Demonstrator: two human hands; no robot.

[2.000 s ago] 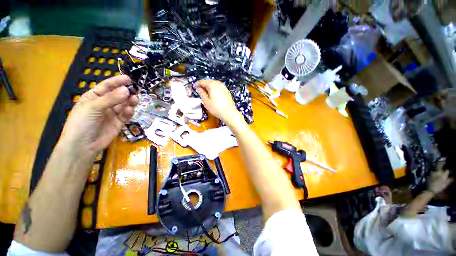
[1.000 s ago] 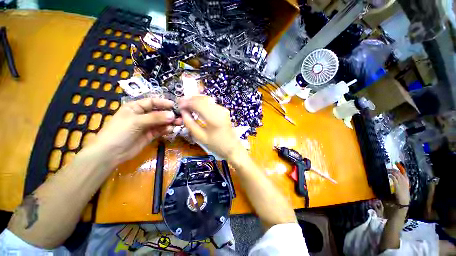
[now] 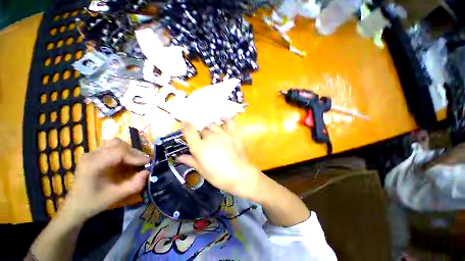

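Note:
The black round housing lies at the bench's front edge against my front, its wired rectangular end pointing at the bench. A white lead runs beside its centre hole. My left hand is at the housing's left edge, thumb and fingertips close together; a tiny pale bit shows there, but I cannot tell if it is held. My right hand reaches over the housing's right side, fingers at the wired end. It covers part of the housing, and any small part under the fingers is hidden.
A black hot glue gun with a red trigger lies right on the orange bench. Flat plates and a crumpled white cloth lie beyond the housing, before a heap of small black cylinders. A slotted black tray stands left.
Both hands have come down from the parts pile, where they met over a small part, to the housing. The view has tilted down, so the fan is out of view.

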